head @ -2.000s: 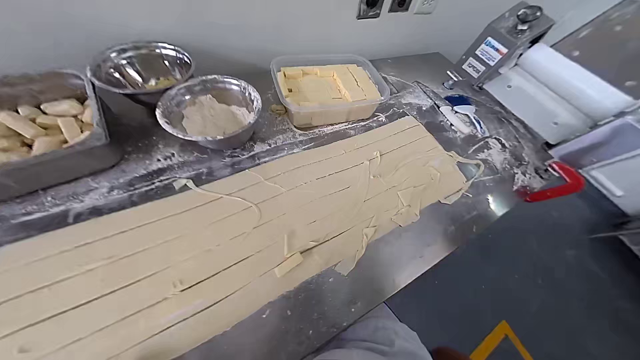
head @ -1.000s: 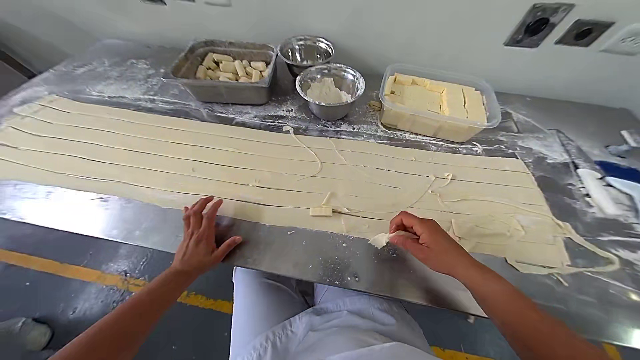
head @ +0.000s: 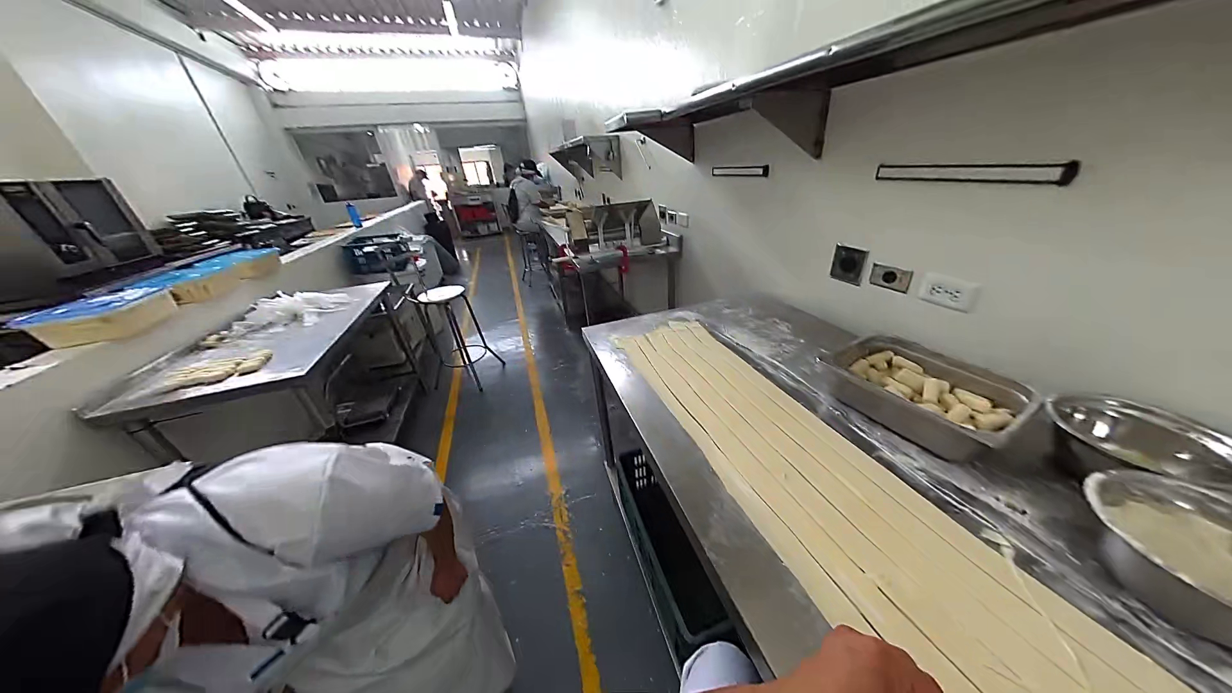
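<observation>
Long parallel strips of rolled dough (head: 818,472) lie along the steel table (head: 698,510), with dark gaps between some of them. One of my hands (head: 847,664) shows at the bottom edge, its back up, over the near end of the strips; it seems to be my right, and its fingers are hidden. My other hand is out of the frame. Behind the strips stands a metal pan (head: 924,438) of short pale filling pieces (head: 934,385). To its right are a steel bowl (head: 1145,433) and a bowl of flour (head: 1169,539).
A co-worker in white (head: 318,520) bends close on my left, across the marked aisle (head: 525,500). A stool (head: 445,298) and a second steel table (head: 289,356) with dough stand beyond. A crate (head: 674,549) sits under my table. Another person (head: 525,197) works farther off.
The view has swung far left along the room, bringing the co-worker into sight. The plastic tub of yellow blocks and my left hand, seen one second ago, are out of view.
</observation>
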